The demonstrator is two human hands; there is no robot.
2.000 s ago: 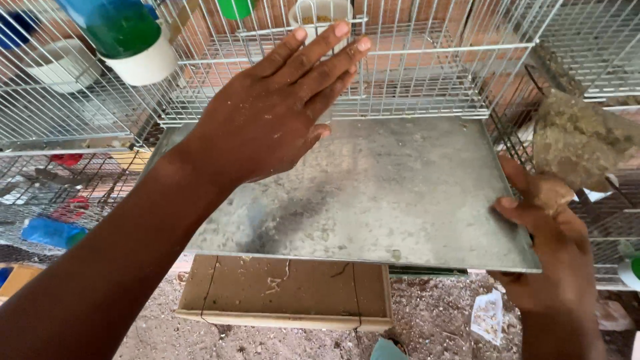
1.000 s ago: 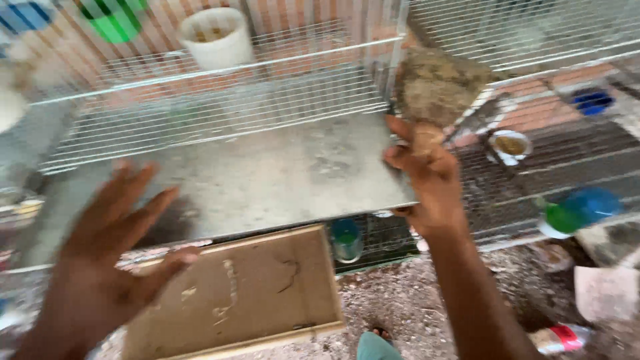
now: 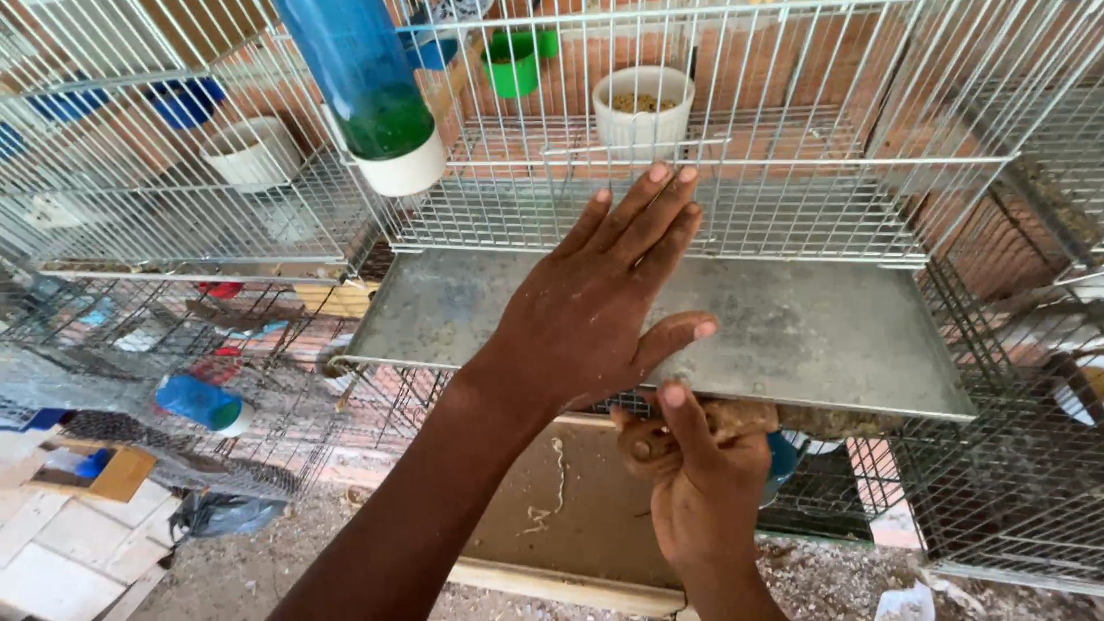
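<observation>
A metal tray (image 3: 811,336) sticks out from under a white wire birdcage (image 3: 724,161). My left hand (image 3: 595,319) is spread flat above the tray, its fingertips near the cage's lower front bars; it holds nothing. Below the tray's front edge, my right hand (image 3: 707,466) grips the wooden handle (image 3: 737,417) of a scraper. The scraper's dirty blade (image 3: 837,421) shows partly beneath the tray. My right thumb reaches up to the tray edge; whether it touches is unclear. A white cup with seed (image 3: 642,112) stands inside the cage.
A blue and green bird drinker (image 3: 379,103) hangs on the cage front, left of my left hand. Inside is a green cup (image 3: 511,67). Other wire cages (image 3: 198,172) stand to the left and right. A shallow wooden box (image 3: 578,509) lies below the tray.
My right hand with the scraper has moved from the tray's right end to below its front edge. My left hand, lower left of the tray one second ago, is over it again. The view has shifted.
</observation>
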